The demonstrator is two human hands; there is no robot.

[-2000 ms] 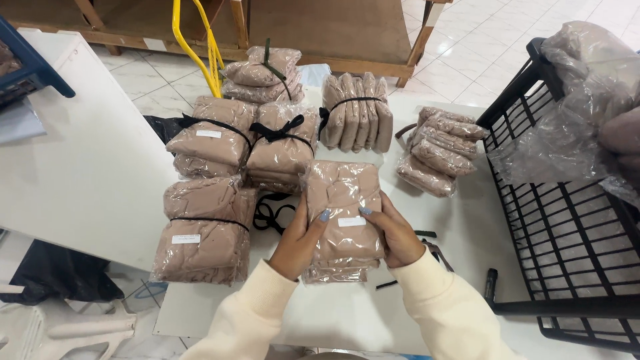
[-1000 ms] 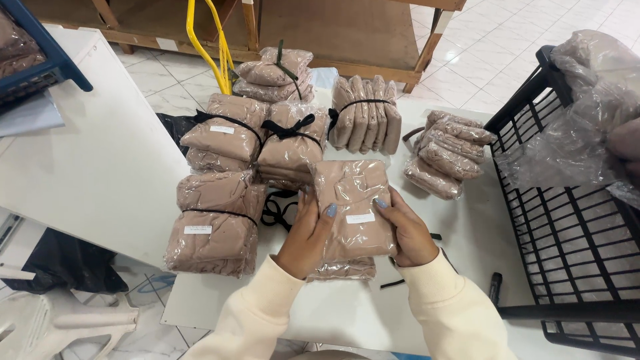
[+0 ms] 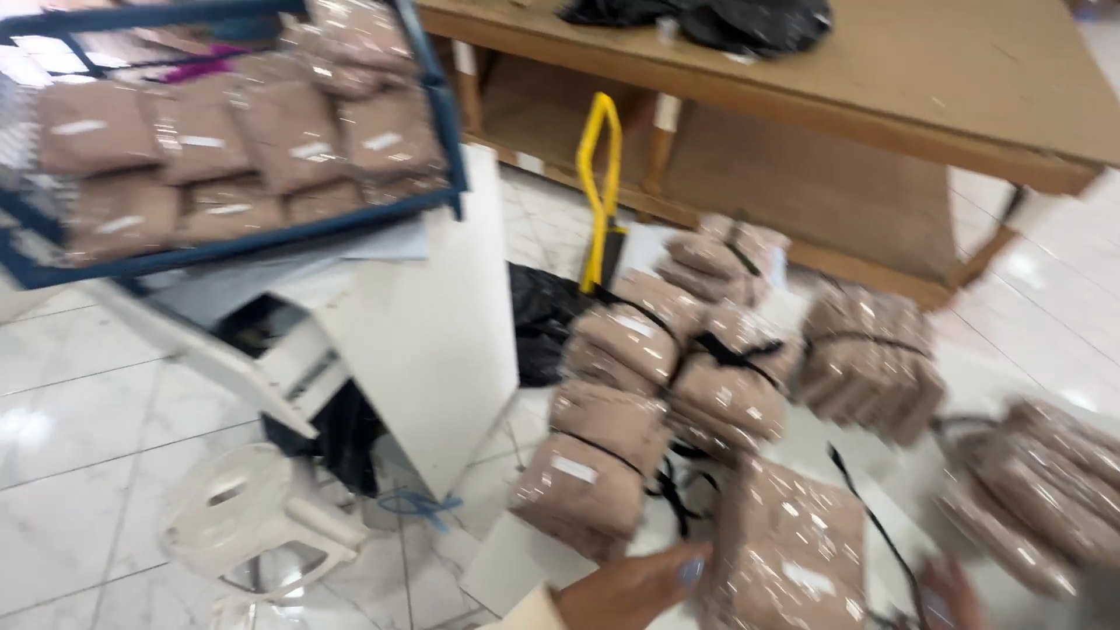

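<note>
A stack of beige garments in clear plastic bags (image 3: 796, 542) stands on the white table at the lower right. My left hand (image 3: 639, 582) touches its left side, thumb upward; its fingers are partly hidden. Blurred and cut off by the lower edge, my right hand (image 3: 949, 595) is right of the stack, by a black strap (image 3: 875, 525); whether it holds the strap cannot be told. Bundles tied with black straps lie behind: one with a white label (image 3: 595, 490), one with a bow (image 3: 735, 385) and a row of upright packs (image 3: 871, 359). Loose black straps (image 3: 678, 494) lie beside the stack.
A blue crate (image 3: 254, 236) of similar bagged packs sits on a white desk (image 3: 437, 324) at the left. A white plastic stool (image 3: 254, 516) is on the tiled floor. A yellow handle (image 3: 599, 184) rises before a wooden table (image 3: 787, 96). More bagged packs (image 3: 1032, 490) lie at right.
The view has swung left, bringing the blue crate into fuller sight. My right hand has come off the stack, which both hands held before. A black strap now shows between that hand and the stack.
</note>
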